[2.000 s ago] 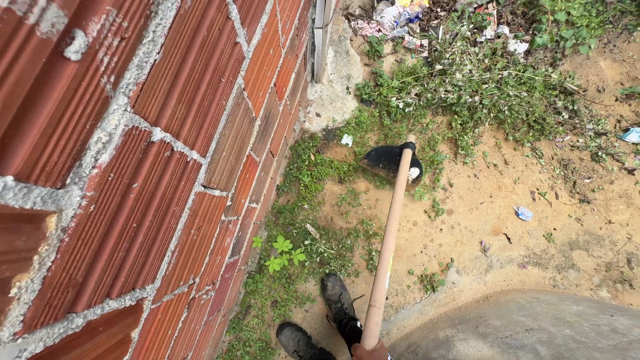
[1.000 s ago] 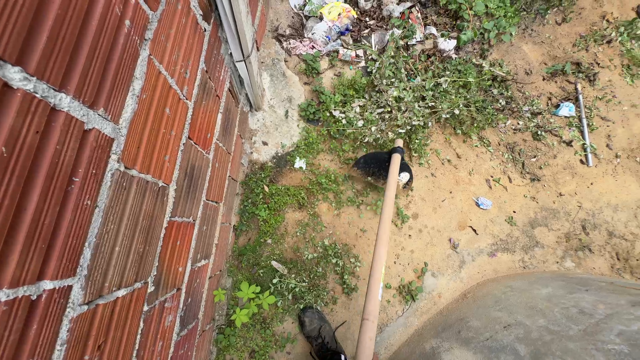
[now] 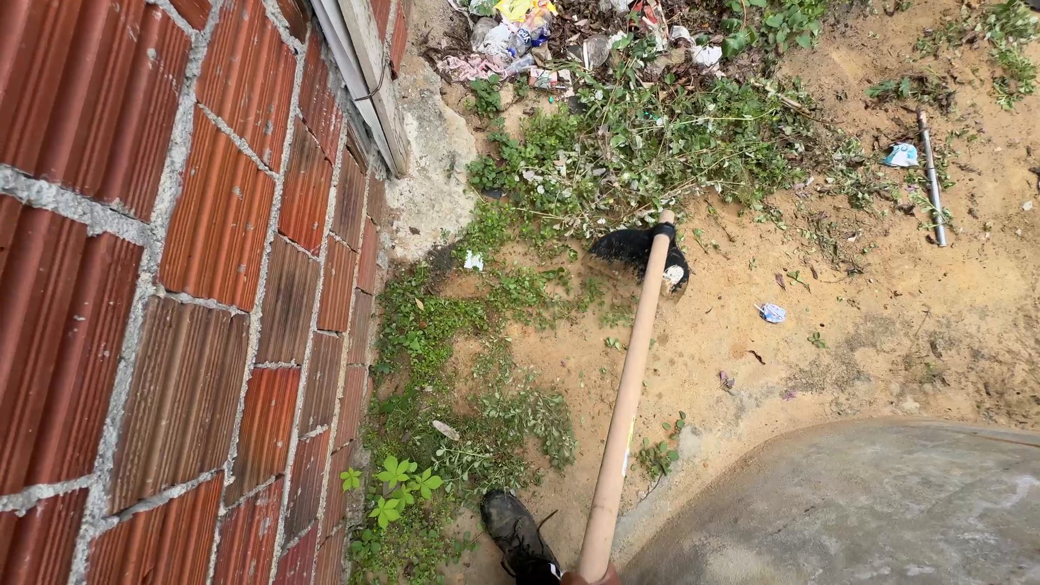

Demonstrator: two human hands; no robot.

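Note:
A hoe's pale wooden handle [image 3: 630, 390] runs from the bottom edge up to its black metal blade [image 3: 630, 246], which is at the ground beside low green weeds [image 3: 552, 292]. At the very bottom edge, a small part of one hand [image 3: 597, 576] shows around the handle; which hand it is, I cannot tell. The rest of that hand and the whole other hand are outside the view. Uprooted or cut weeds [image 3: 650, 146] lie heaped beyond the blade. My black laced shoe [image 3: 516, 528] stands on the soil left of the handle.
A red hollow-brick wall [image 3: 219, 219] with a wooden post [image 3: 374, 89] rises at the left. Mixed litter [image 3: 512, 41] lies at the top. A metal tube [image 3: 932, 179] and crumpled wrappers [image 3: 771, 313] lie on sandy ground at the right. A curved concrete surface [image 3: 861, 504] fills the lower right.
The view has shifted, bringing the metal tube into sight. Two shoes showed two seconds ago; one shows now. The hoe blade stays near the edge of the weeds.

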